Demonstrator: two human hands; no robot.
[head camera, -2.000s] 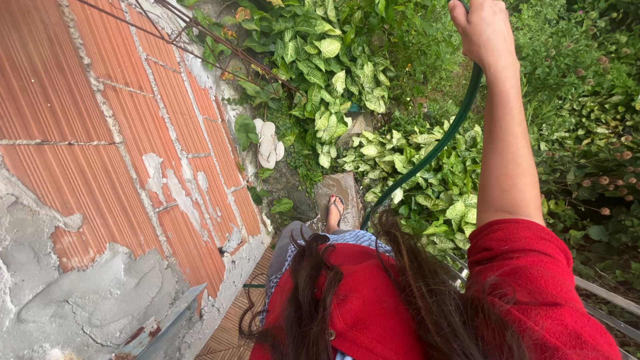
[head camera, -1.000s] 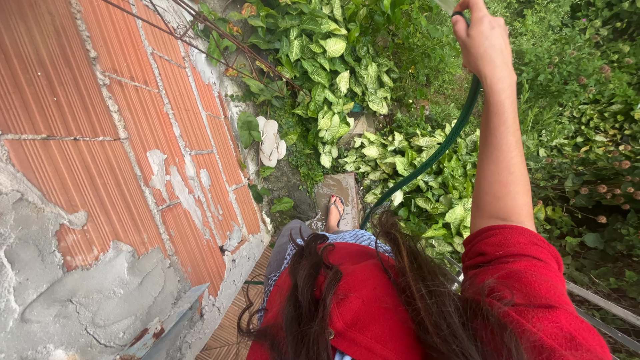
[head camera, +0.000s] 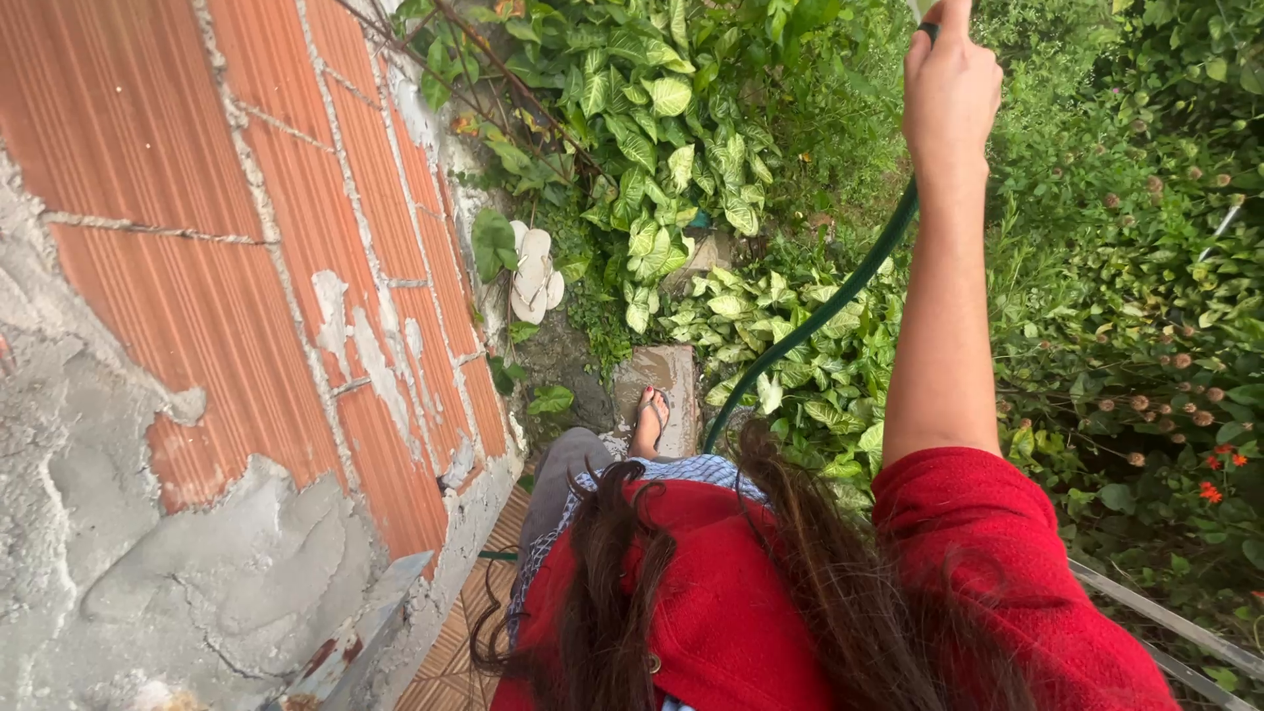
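My right hand (head camera: 953, 94) is raised at the top edge, its fingers closed around the end of a green garden hose (head camera: 825, 314). The tip is cut off by the frame's edge, where a bit of something pale shows. From the hand the hose curves down to my waist, beside my foot in a flip-flop (head camera: 652, 415), and a short green piece shows again at my other side. My left hand is out of view.
A brick wall (head camera: 197, 326) with rough mortar and a rusty metal piece (head camera: 360, 632) stand at left. Pale flip-flops (head camera: 533, 275) lie by its base. Leafy plants (head camera: 642, 128) fill the middle and right. A stone step (head camera: 671, 370) is under my foot; metal rails (head camera: 1165, 622) run lower right.
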